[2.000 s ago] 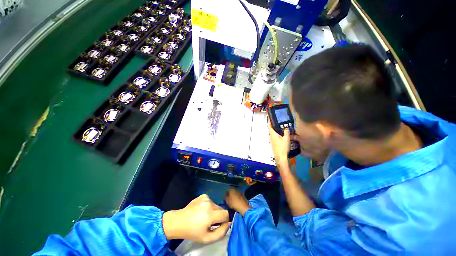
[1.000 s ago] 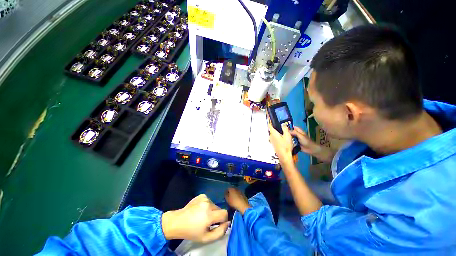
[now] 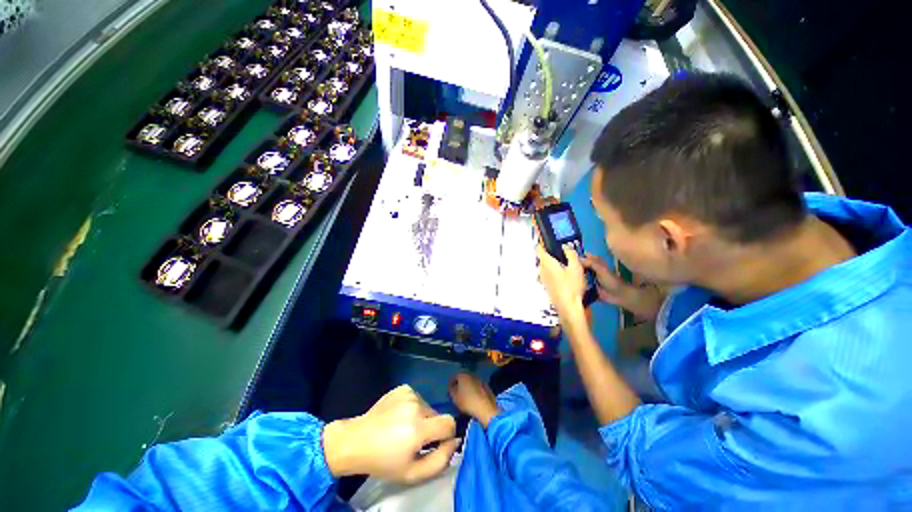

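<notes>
My left hand (image 3: pixel 392 436) is curled into a loose fist at the bottom centre, with no held object visible. My right hand (image 3: pixel 472 398) is just beyond it, small and partly hidden, so its fingers are unclear. Neither hand touches the machine. The benchtop machine's white plate (image 3: pixel 455 245) lies in front, above a blue front edge (image 3: pixel 460 336) with a gauge and a lit red button. The white-silver machine head (image 3: pixel 522 168) stands over the orange fixture (image 3: pixel 507 202). A second person holds a black teach pendant (image 3: pixel 562 226) with a lit screen.
The second person (image 3: pixel 760 330) leans in from the right. On the green surface (image 3: pixel 90 340) at left are black trays (image 3: pixel 222 292) with silver-faced round assemblies (image 3: pixel 213 231); the nearest tray has empty pockets at its near end. A yellow-green hose (image 3: pixel 546 85) runs to the head.
The second person's head moved back to the right and then slightly left again, and their other hand has come to the pendant. My hands stay nearly still.
</notes>
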